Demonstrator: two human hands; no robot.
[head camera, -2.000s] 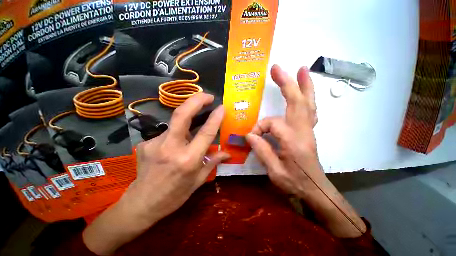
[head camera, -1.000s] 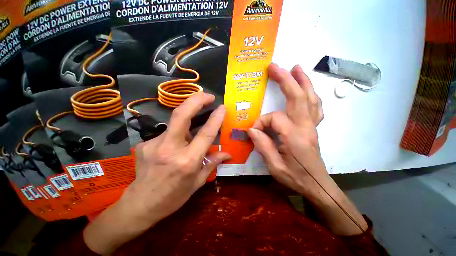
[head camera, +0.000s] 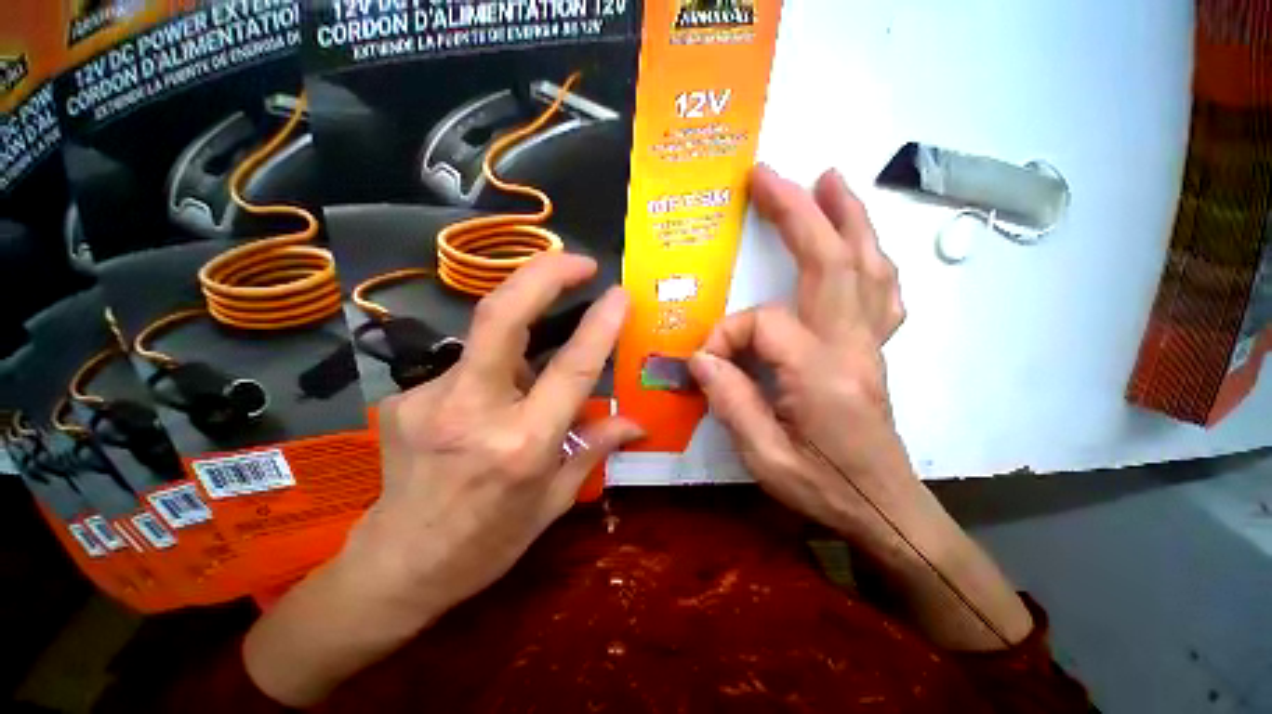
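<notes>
Flat cartons (head camera: 474, 154) with coiled orange cord pictures lie fanned at the left and centre. The top one has a yellow-orange side panel (head camera: 681, 251). A small shiny hologram sticker (head camera: 664, 373) with a green and purple tint sits near the bottom of that panel. My left hand (head camera: 481, 446) rests on the top carton, fingers spread, fingertips beside the panel; something small and shiny shows at its thumb. My right hand (head camera: 809, 377) pinches the sticker's right edge between thumb and index finger, its other fingers raised. Whether the sticker lies fully flat cannot be told.
On the white table (head camera: 893, 419), right of my right hand, lie a silvery piece (head camera: 990, 181) with a dark end and a small white curl (head camera: 958, 237). A carton stack (head camera: 1211, 307) with striped edges stands at the far right.
The carton's printed panel and the sticker have shifted slightly upward in view. The sticker's sheen has changed from purple to partly green. Both hands keep nearly the same pose.
</notes>
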